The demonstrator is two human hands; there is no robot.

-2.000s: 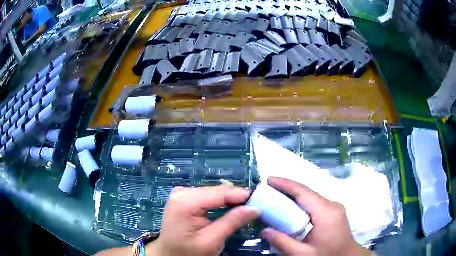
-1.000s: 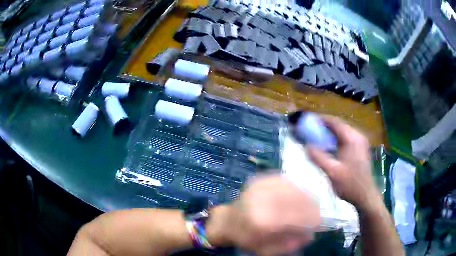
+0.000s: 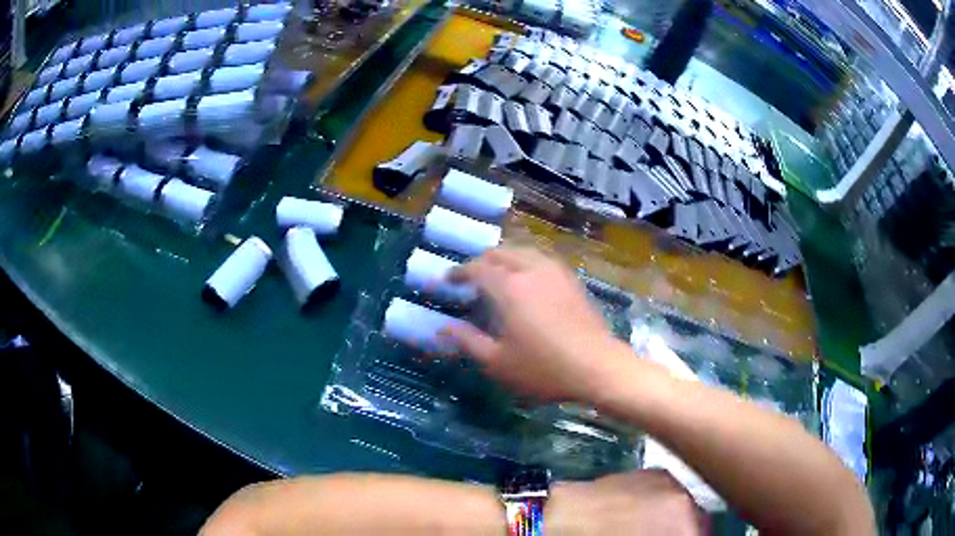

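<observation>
Several pale blue-white wrapped housings [image 3: 476,196] lie in one column at the left side of the clear blister tray [image 3: 393,393]. My right hand [image 3: 539,325] reaches over the tray from the right. Its fingertips touch or hover at the right ends of the two nearest housings, including the lowest one [image 3: 415,324]; whether they grip is unclear. My left hand [image 3: 639,508], with a colourful wristband, is blurred and cut off by the bottom edge; its fingers are hidden. The white cloth [image 3: 670,461] shows partly, behind my right forearm and beside my left hand.
Loose wrapped housings [image 3: 239,270] lie on the green bench [image 3: 136,304] left of the tray. A filled blister tray [image 3: 225,105] is at upper left. Bare dark housings [image 3: 571,157] cover the orange-brown board [image 3: 393,131] beyond. White strips [image 3: 844,424] lie at right.
My right hand has moved left from over the cloth to the tray's left column, which shows one more wrapped housing. My left hand has moved down to the bottom edge. The view has shifted left.
</observation>
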